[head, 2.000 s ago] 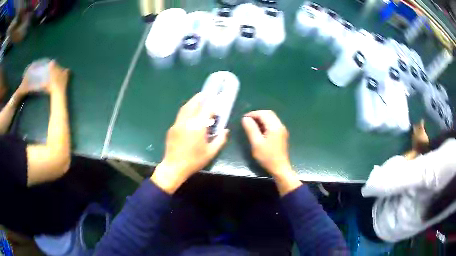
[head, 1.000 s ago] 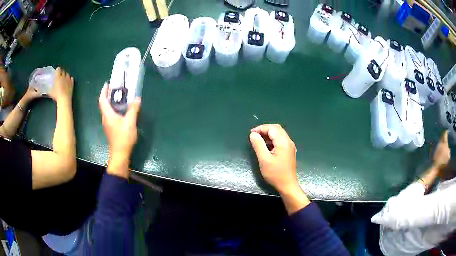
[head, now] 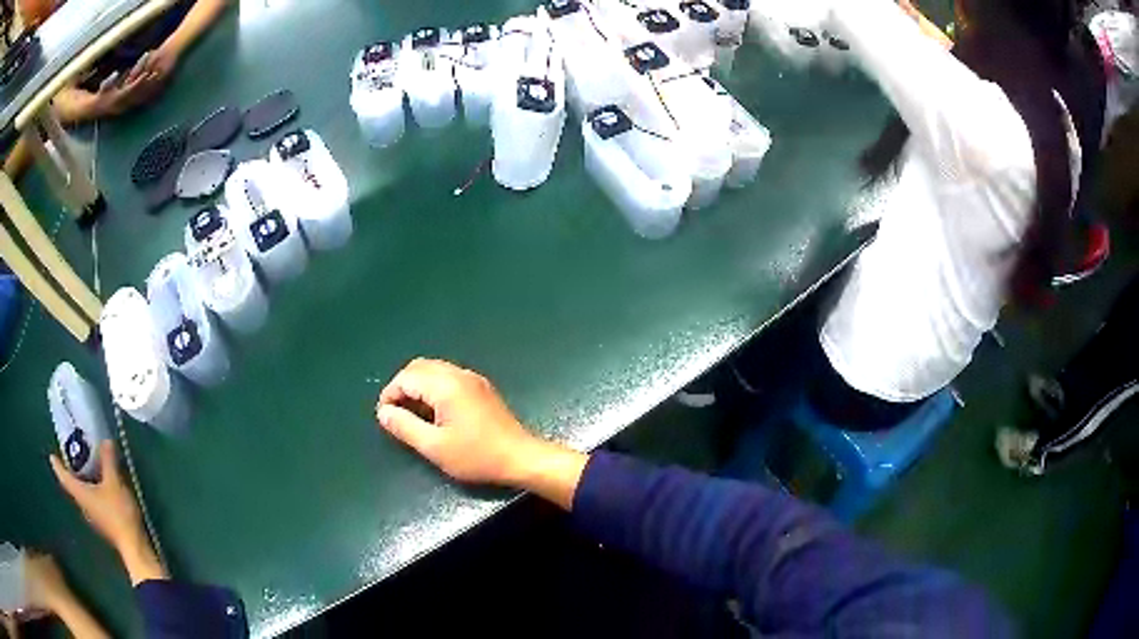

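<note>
My left hand point(head: 103, 497), at the lower left, holds the fan end of a frosted white housing point(head: 80, 406), which has a black square fan point(head: 79, 448) in its near end. My right hand point(head: 452, 422) is at the table near its front edge, fingers curled in and thumb against the forefinger, with nothing visible in it. A row of white housings with black fans point(head: 227, 277) stands between my hands and the far side. Another group of housings point(head: 637, 162) stands at the upper middle, one with a red wire hanging out.
Dark oval covers point(head: 205, 172) lie at the upper left beside cream uprights point(head: 50, 256). A person in white point(head: 956, 237) sits at the right by a blue stool point(head: 884, 456). Another person's hands point(head: 138, 78) are at the upper left, and part of another's is at the lower left.
The view has swung right. My left hand and its housing now sit at the far left, beyond the pale line. My right hand stays curled near the table edge.
</note>
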